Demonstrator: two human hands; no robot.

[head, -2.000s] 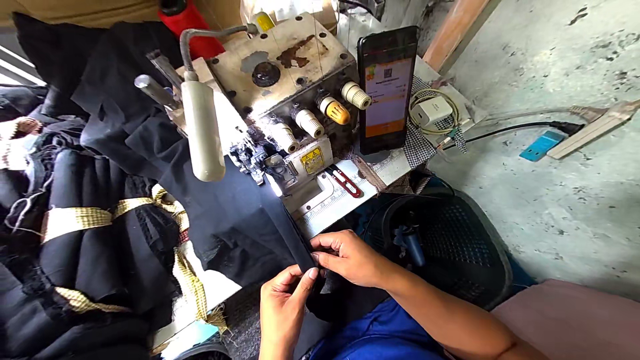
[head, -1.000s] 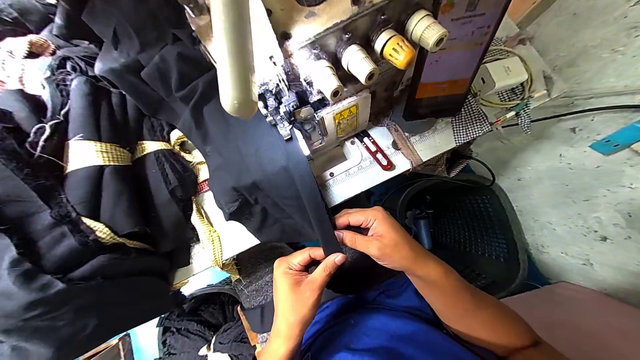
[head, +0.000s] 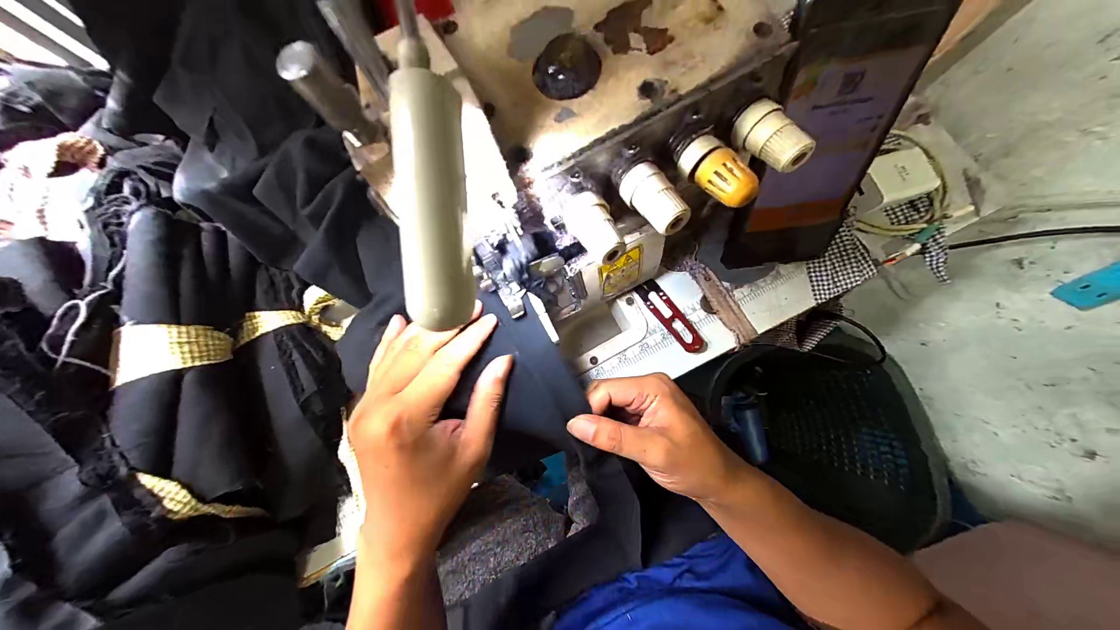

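Black fabric [head: 534, 376] lies under the presser foot [head: 514, 302] of an overlock sewing machine [head: 612, 96]. My left hand [head: 429, 394] rests flat on the fabric, left of the foot, its fingers spread and their tips partly behind the pale lamp [head: 430, 201]. Below and right of the foot, my right hand [head: 647, 429] pinches the fabric's right edge between thumb and forefinger. A red slotted metal piece [head: 669, 317] lies on the machine bed with its ruler marks [head: 643, 350]. White and yellow tension dials [head: 726, 175] stick out of the machine's front.
Bundles of black cloth [head: 166, 289] tied with yellow checked strips fill the left side. A phone [head: 822, 131] stands right of the machine, beside a white adapter [head: 903, 178] and cables. Beneath the bed's right end is a dark plastic basket [head: 919, 437]. The wall [head: 1006, 376] borders the right.
My left hand has left the fabric's lower edge beside my right hand and now lies flat on the fabric near the presser foot. The view has moved closer to the machine.
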